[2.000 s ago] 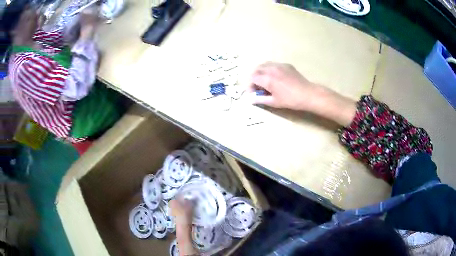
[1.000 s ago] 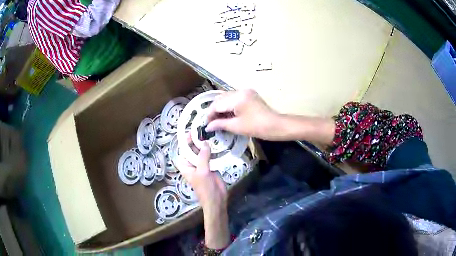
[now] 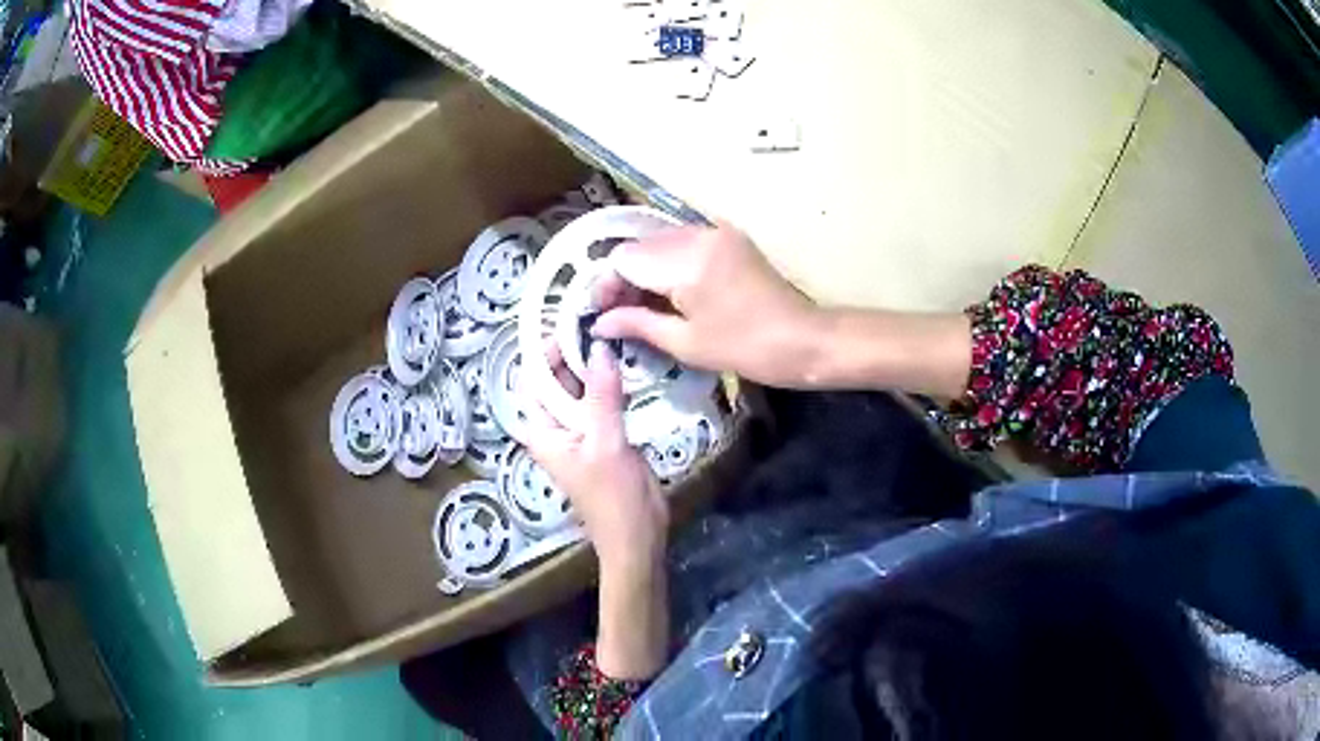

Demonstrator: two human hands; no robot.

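Note:
My left hand [image 3: 597, 460] holds a white slotted disc [image 3: 550, 311] by its lower edge, above the carton. My right hand [image 3: 709, 304] is at the disc's centre, its fingertips pinching a small dark piece [image 3: 591, 336] against the disc. The fingers partly hide this piece, so how it sits cannot be told. Another small dark-blue piece [image 3: 680, 41] with white marks lies on the bench among small thin pale pieces [image 3: 695, 80]. One more small pale piece [image 3: 776, 138] lies nearer.
The open carton [image 3: 210, 478] below my hands holds several white discs [image 3: 365, 421]. The cardboard-covered bench [image 3: 927, 159] lies beyond. A person in red-and-white stripes [image 3: 138, 80] is at the upper left, near a yellow basket [image 3: 96, 157]. A blue object [image 3: 1296, 181] is at the right edge.
My left hand has lifted a disc from the carton's pile. My right hand has left the bench and come to the disc's centre with a small dark piece. The view has shifted too.

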